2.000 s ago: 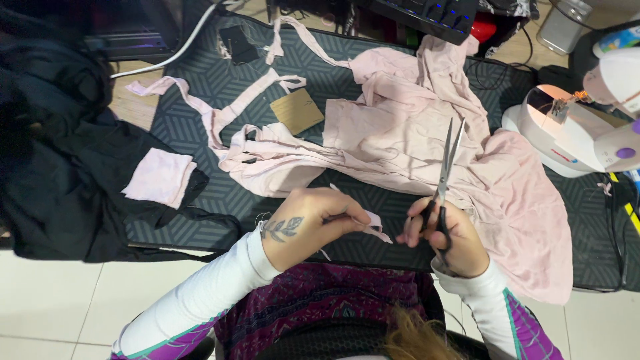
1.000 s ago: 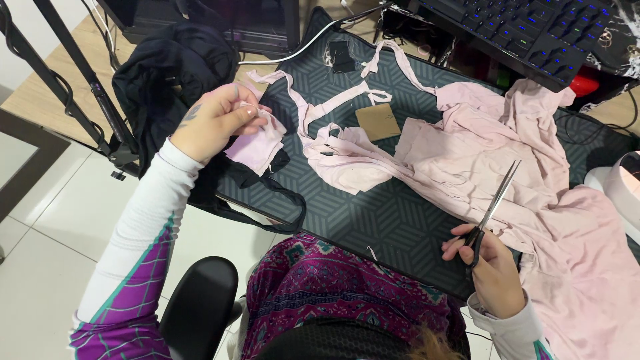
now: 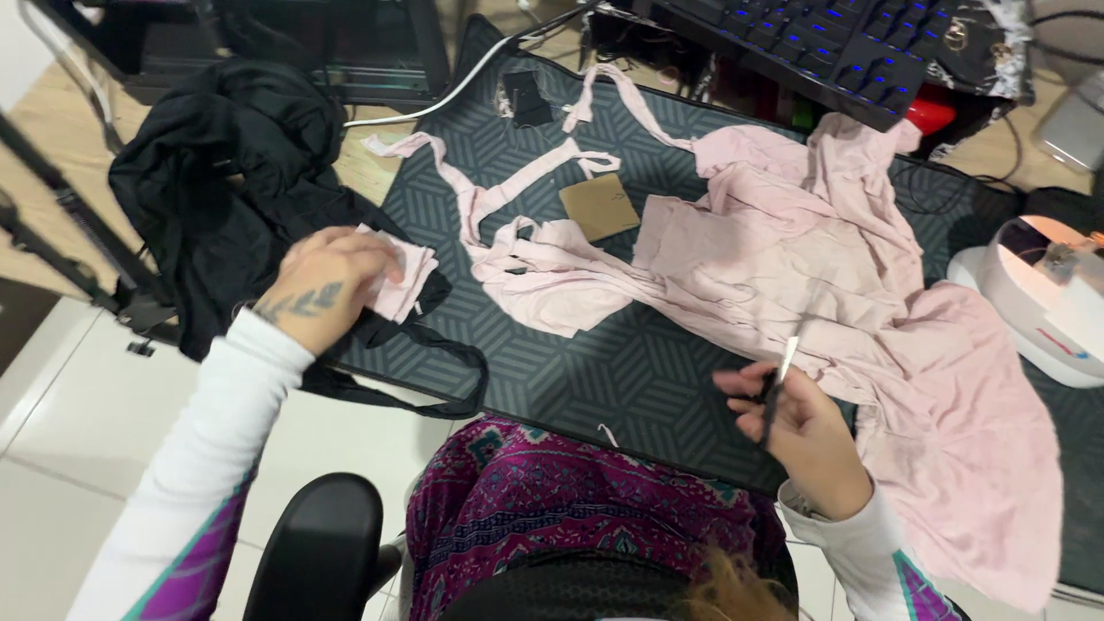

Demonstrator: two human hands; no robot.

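My left hand [image 3: 332,280] lies on a small stack of pale pink fabric pieces [image 3: 404,280], which rests on black cloth [image 3: 259,198] at the left; its fingertips are partly hidden, so whether it grips a piece is unclear. My right hand [image 3: 798,423] holds black-handled scissors [image 3: 783,371], blurred, over the mat's front edge, blades pointing up and away. Behind and beside that hand spreads a large pale pink garment [image 3: 776,233]. Its twisted part and narrow pink strips [image 3: 526,179] reach left across the patterned dark mat [image 3: 552,388]. A tan square of card [image 3: 599,207] lies among them.
A small black fabric piece [image 3: 526,99] lies at the back. A keyboard [image 3: 828,52] stands back right, a white sewing machine [image 3: 1035,293] at the right. A white cable [image 3: 431,108] crosses the back left. A black strap [image 3: 448,405] hangs over the front edge near a chair armrest [image 3: 319,543].
My left hand has moved left from beside my right hand, carrying a small pink piece, and now rests on the stack on the black cloth. The scissors stay in my right hand.
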